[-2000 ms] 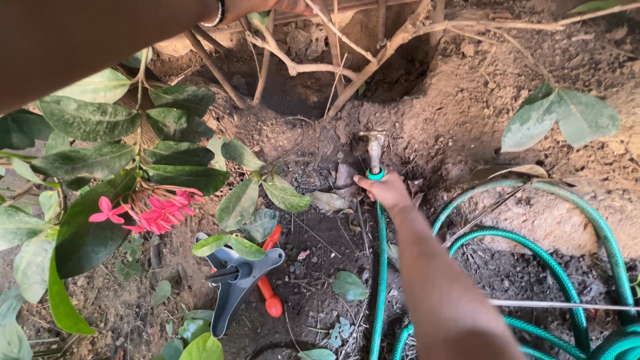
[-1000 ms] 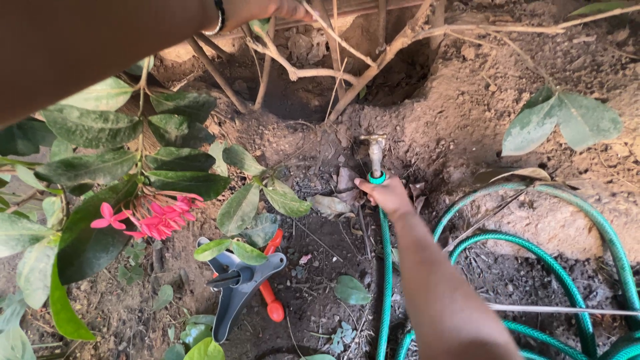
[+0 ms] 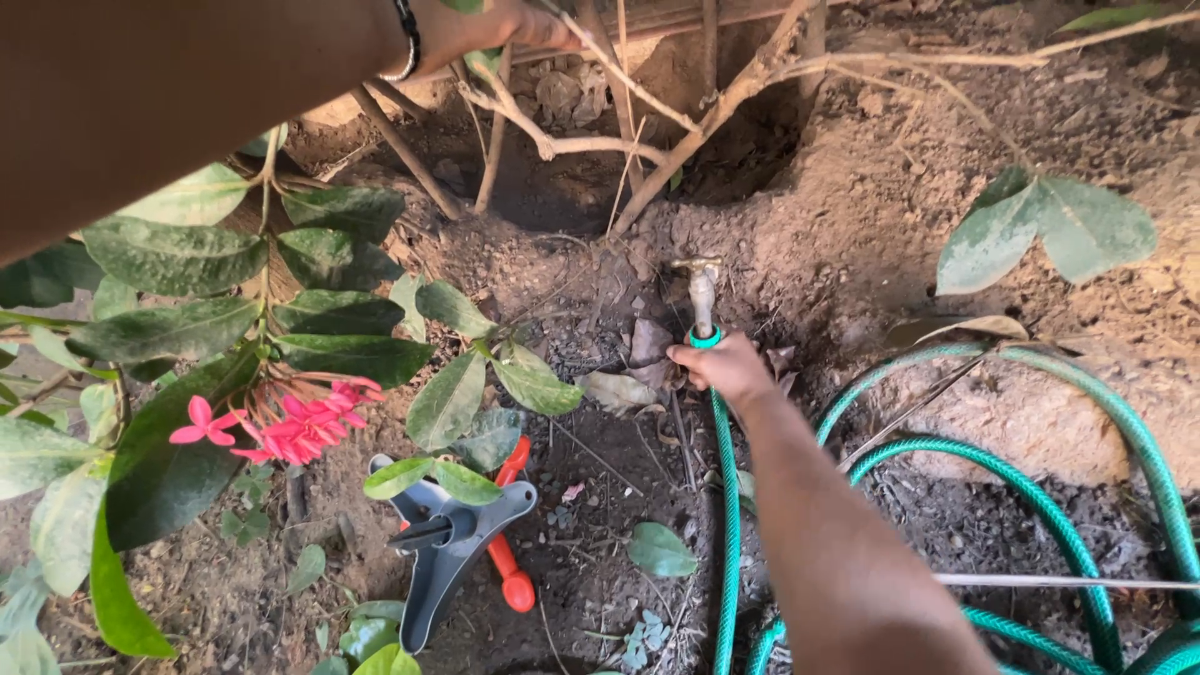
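My right hand [image 3: 729,367] is closed around the end of a green garden hose [image 3: 727,525], just where it meets the spout of a metal tap [image 3: 701,291] low in the soil. The hose's green rim shows above my fingers. At the top, my left hand [image 3: 511,26] reaches among the shrub's stems; its fingers are partly hidden, and whether they grip a stem cannot be told. A bracelet is on that wrist. A grey three-armed plastic sprinkler base [image 3: 448,553] with an orange part [image 3: 509,562] lies on the ground to the left.
Coils of green hose [image 3: 1022,487] lie at the right, with a thin rod [image 3: 1059,582] across them. Bare branches [image 3: 722,108] cross above the tap, over a hollow in the soil. Leafy stems with pink flowers [image 3: 300,422] fill the left side. Dry leaves [image 3: 619,391] lie by the tap.
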